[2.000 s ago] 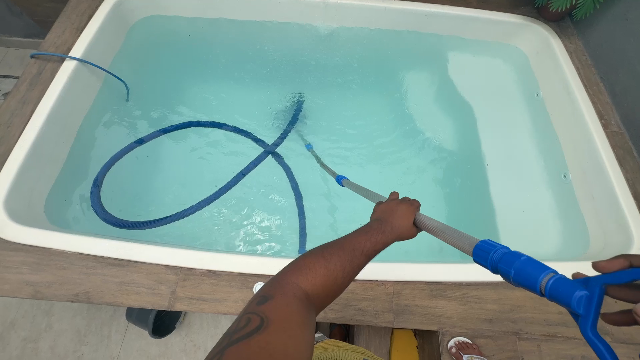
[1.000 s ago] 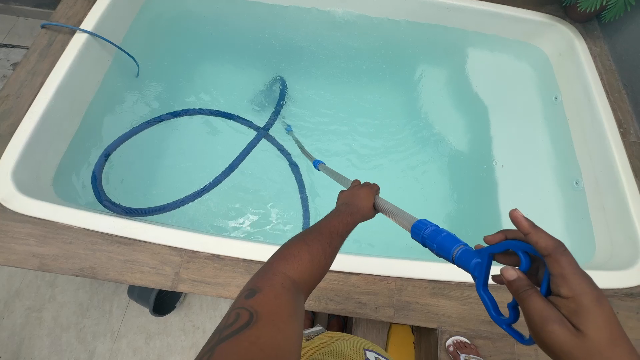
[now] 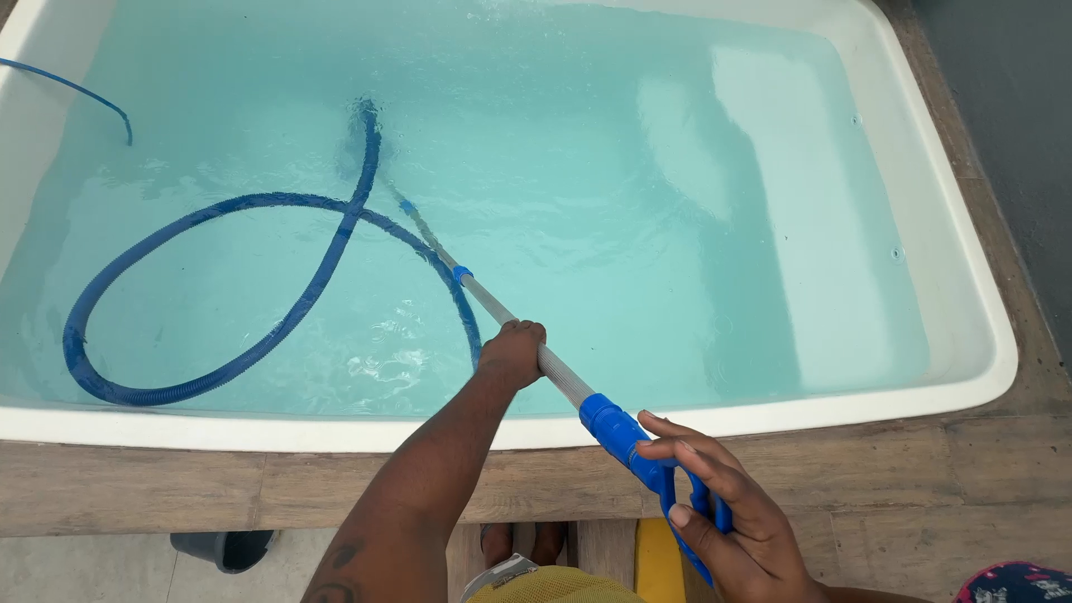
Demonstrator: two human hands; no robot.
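Observation:
My left hand [image 3: 514,352] grips the ribbed metal section of a telescopic pole [image 3: 564,377]. The pole slants away to the upper left into the water, and its far end is blurred below the surface. At the near end, my right hand [image 3: 729,511] is at the blue plastic handle [image 3: 620,431], thumb and fingers around its loop; how firmly they hold it is hard to tell. A blue corrugated hose [image 3: 297,314] floats in a big loop left of the pole and crosses over itself. Its upper end dips under the water.
The white pool rim [image 3: 293,431] runs across in front of me, bordered by a wood-look ledge [image 3: 151,486]. A thin blue hose [image 3: 71,82] hangs over the left rim. Below the ledge are a dark bucket [image 3: 219,548], a yellow object [image 3: 659,561] and a person's feet [image 3: 548,540].
Between the earliest frame and now, my right hand has come from the right edge to the handle's loop. The pole's handle has swung left, and the floating hose's upper part has shifted.

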